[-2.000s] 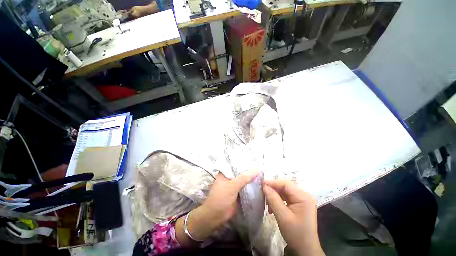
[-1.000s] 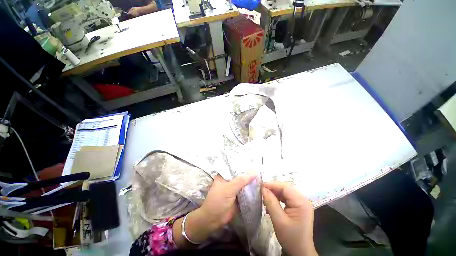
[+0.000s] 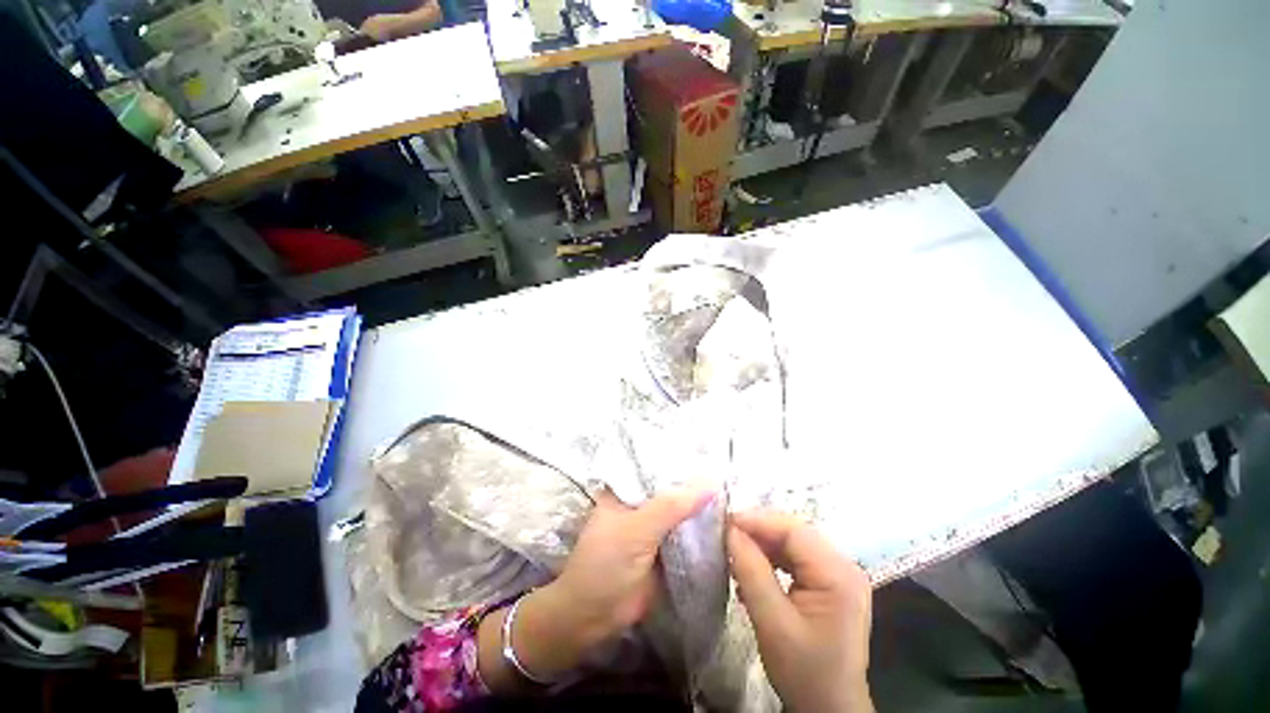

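A pale grey-beige blotchy garment (image 3: 467,515) lies heaped on the white table, washed out by glare in its middle. Its far end forms a rounded loop, and a rounded panel with a dark edge line lies at the left. My left hand (image 3: 606,578), with a silver bracelet and floral cuff, grips a fold of the cloth between thumb and fingers. My right hand (image 3: 808,599) pinches the same fold's edge at the fingertips, close beside the left thumb. The fold's plainer lilac-grey side faces up. Any thread at the fingertips is too fine to see.
The white table (image 3: 947,362) has worn edges. At left are a blue clipboard with printed sheets (image 3: 279,341), a brown card (image 3: 265,446), a black slab (image 3: 286,568) and hangers (image 3: 126,522). Beyond stand sewing tables, a red-brown carton (image 3: 685,139) and a person's arm (image 3: 401,21).
The view has shifted slightly. Both hands keep nearly the same place and hold on the fold, and the garment has barely moved.
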